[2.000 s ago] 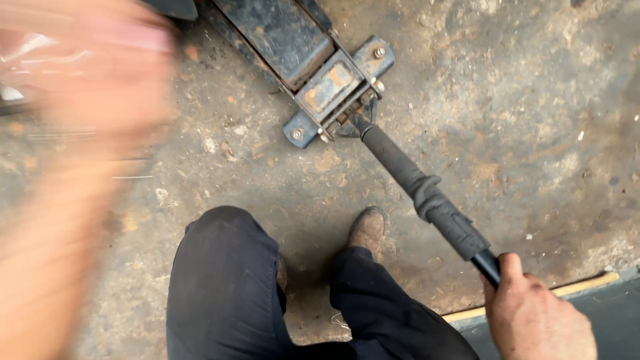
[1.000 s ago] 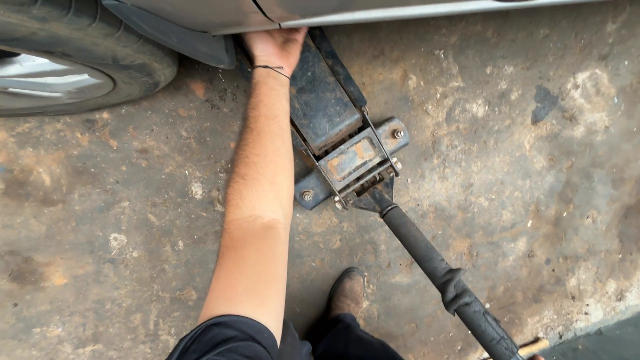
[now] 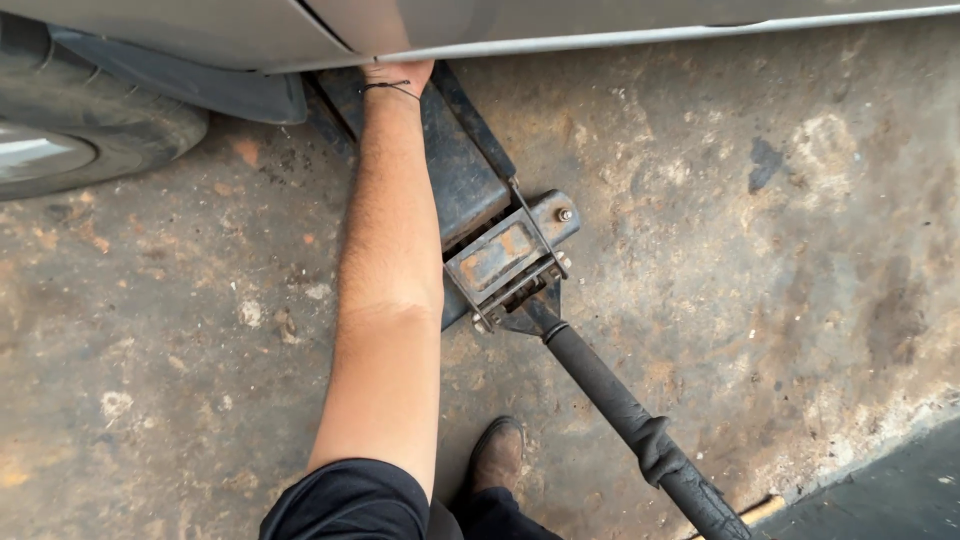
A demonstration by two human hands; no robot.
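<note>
A floor jack (image 3: 469, 165) of worn dark metal stands on the concrete, its front end beneath the sill of a silver car (image 3: 480, 34). My left arm reaches across the jack, and my left hand (image 3: 397, 75) is under the car's lower edge; only the wrist and part of the palm show, the fingers are hidden. The jack's handle (image 3: 600, 382), with a dark wrapped sleeve that is bunched partway along, slants down to the bottom right. My right hand is out of view.
A car tyre (image 3: 112, 120) and a dark mud flap (image 3: 247, 97) are at the upper left. My boot (image 3: 496, 454) stands on the stained floor near the handle. A floor edge (image 3: 840, 472) with a darker surface beyond it crosses the lower right.
Two seconds ago my right hand held the handle's end and my left hand was blurred at the upper left. My left hand has since gone under the car's edge. The view has shifted.
</note>
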